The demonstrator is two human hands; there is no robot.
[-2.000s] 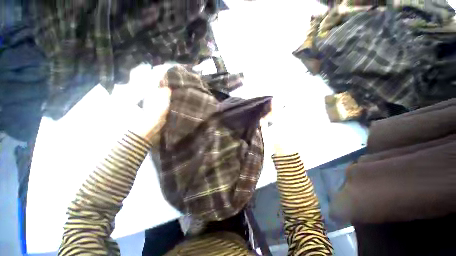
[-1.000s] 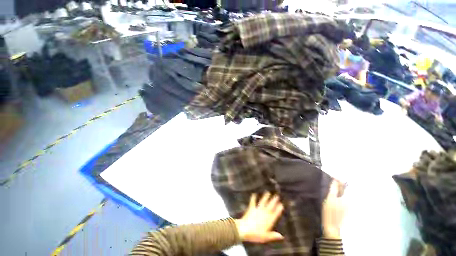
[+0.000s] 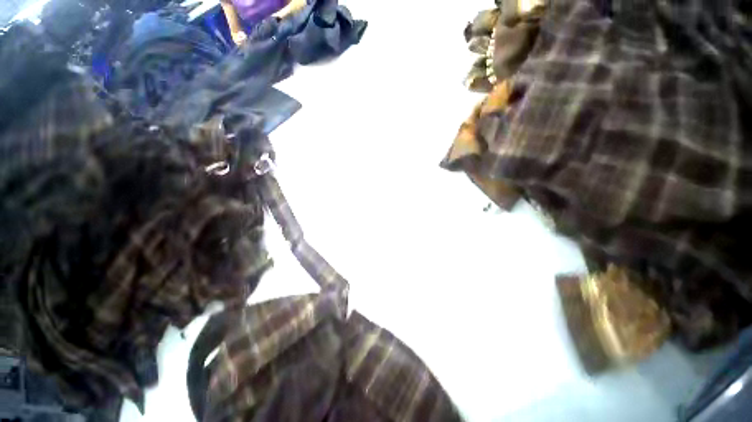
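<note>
A brown plaid garment lies on the white table at the bottom centre, nearest me, cut off by the lower edge. A narrow plaid strip runs from its top up to the left pile, with two small pale rings near the strip's upper end. Neither of my hands is in view. The picture is blurred.
A dark plaid pile fills the left. Another plaid pile fills the right, with a gold-and-brown piece beside it on the white table. Blue-grey garments and a person in purple are at the top left.
The view has swung right and down. My hands, earlier flat on the plaid garment, have gone out of the picture. The garment now shows lower, and the right pile fills more of the view.
</note>
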